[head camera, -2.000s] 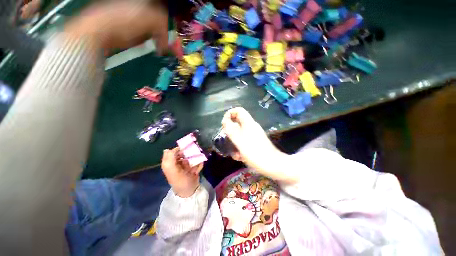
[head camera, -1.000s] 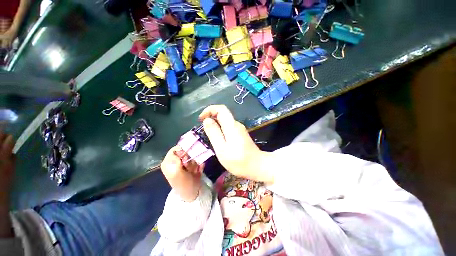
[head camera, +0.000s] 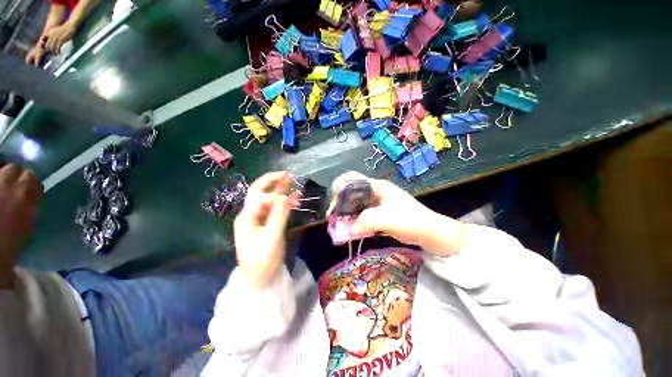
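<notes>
My left hand (head camera: 264, 224) is raised above the bench edge, its fingertips at a black binder clip (head camera: 308, 205) with silver wire handles. My right hand (head camera: 394, 217) holds a small dark glossy housing (head camera: 354, 197) with a pink clip (head camera: 341, 230) on it, wire handles pointing down. The fingers hide part of the clip and housing. Glossy dark housings (head camera: 227, 197) lie on the bench just left of my left hand. A loose pink clip (head camera: 217, 154) lies beyond them. A heap of blue, teal, yellow and pink clips (head camera: 381, 97) lies ahead.
The dark-green bench (head camera: 589, 96) has a pale strip (head camera: 199, 97) along it. Several dark housings (head camera: 103, 199) stand grouped at the left. Another person's hand (head camera: 18, 213) is at the left edge, with denim-clad legs (head camera: 162, 316) nearby. Another worker's hands (head camera: 55, 38) show top left.
The pink clip and housing have passed from my left hand to my right. The black clip near the loose pink one has left its place; one is now at my left fingertips.
</notes>
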